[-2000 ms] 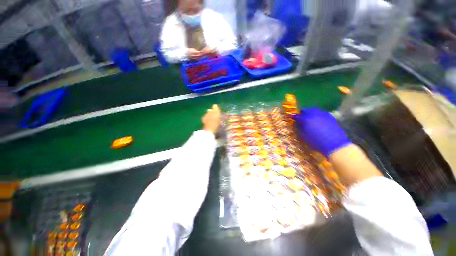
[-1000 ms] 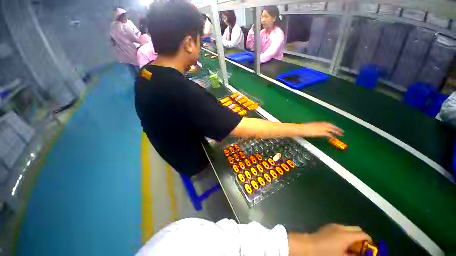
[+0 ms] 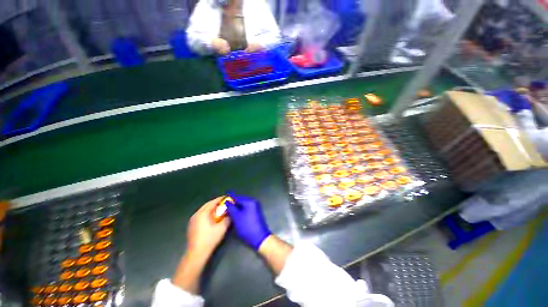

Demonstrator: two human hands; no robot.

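My bare left hand [image 3: 206, 232] and my right hand [image 3: 249, 223], in a purple-blue glove, meet over the dark green bench. Between their fingertips they hold one small orange unit [image 3: 223, 207], partly hidden by the fingers, with a bright whitish patch showing. To the right lies a tall clear tray stack [image 3: 306, 207], its top filled with rows of orange units. At the lower left lies a part-filled clear tray [image 3: 55, 231] with orange units and one pale piece [image 3: 85, 235] among them.
The green conveyor [image 3: 180, 138] runs beyond the white rail [image 3: 150, 174], with an orange unit [image 3: 373, 99] on it. A carton [image 3: 459, 138] stands right. Across the belt, a person's hands [image 3: 237, 47] are at a blue bin [image 3: 255, 82]. Empty trays [image 3: 414, 279] lie below the bench.
The view has swung back from the neighbour at the left to the bench in front. My gloved hand is now in full view, and both hands meet at the orange unit.
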